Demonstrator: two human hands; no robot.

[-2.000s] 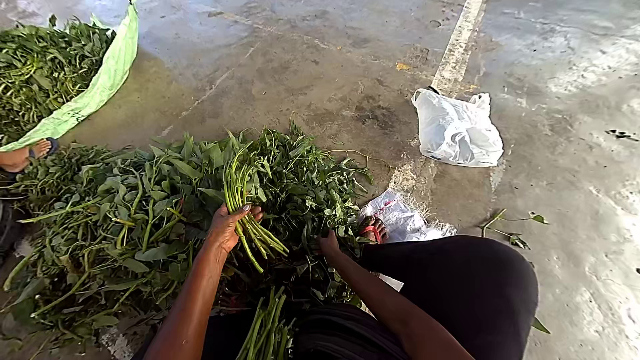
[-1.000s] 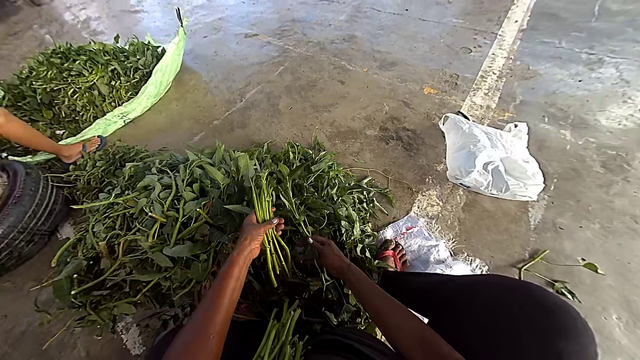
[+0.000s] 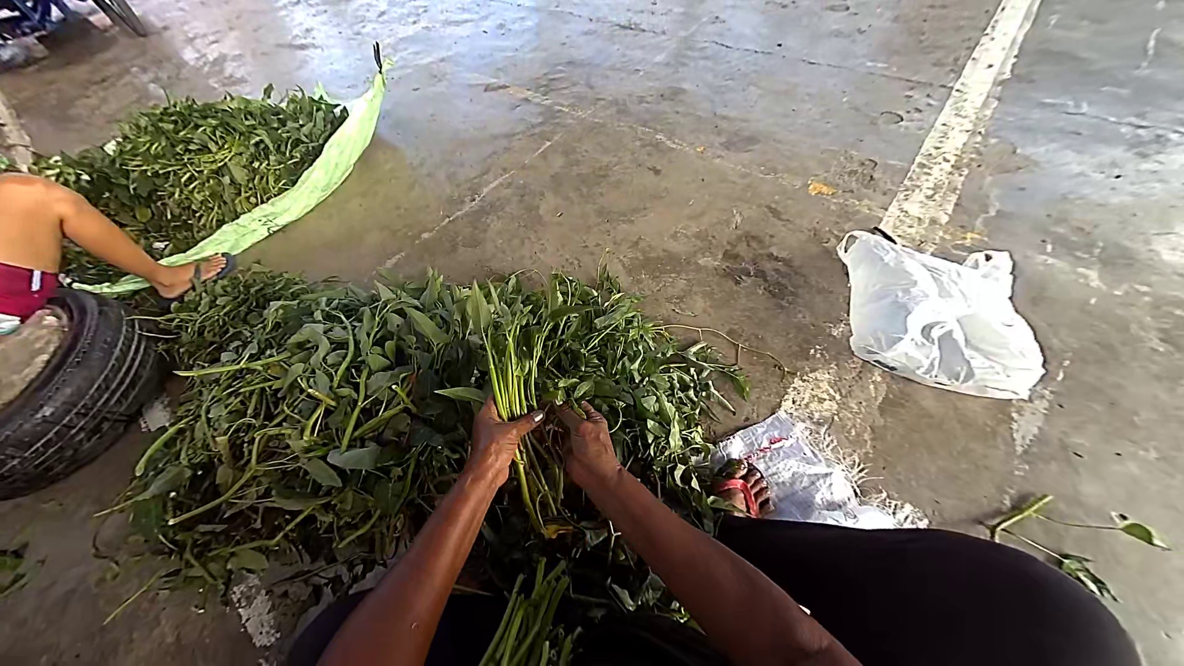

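Note:
My left hand (image 3: 499,439) is closed round a bunch of long green leafy stems (image 3: 518,375), held upright over the pile. Close beside it on the right, my right hand (image 3: 587,439) has its fingertips at leaves by the bunch; whether it grips a stem is hard to tell. Both hands are above a wide heap of leafy greens, which look like water spinach (image 3: 324,416). Another bundle of cut stems (image 3: 532,620) lies near my lap, below my hands.
A white plastic bag (image 3: 934,314) lies on the concrete floor at right. A white woven sack (image 3: 805,472) is beside my sandalled foot. At left are a tire (image 3: 83,398), another person's leg (image 3: 111,236) and more greens (image 3: 231,157) on a green sack (image 3: 305,199). A loose sprig (image 3: 1064,546) lies at lower right.
My right hand has moved from the heap up beside my left hand, which still holds the bunch. The view has shifted left, showing the tire and more of the other person's leg.

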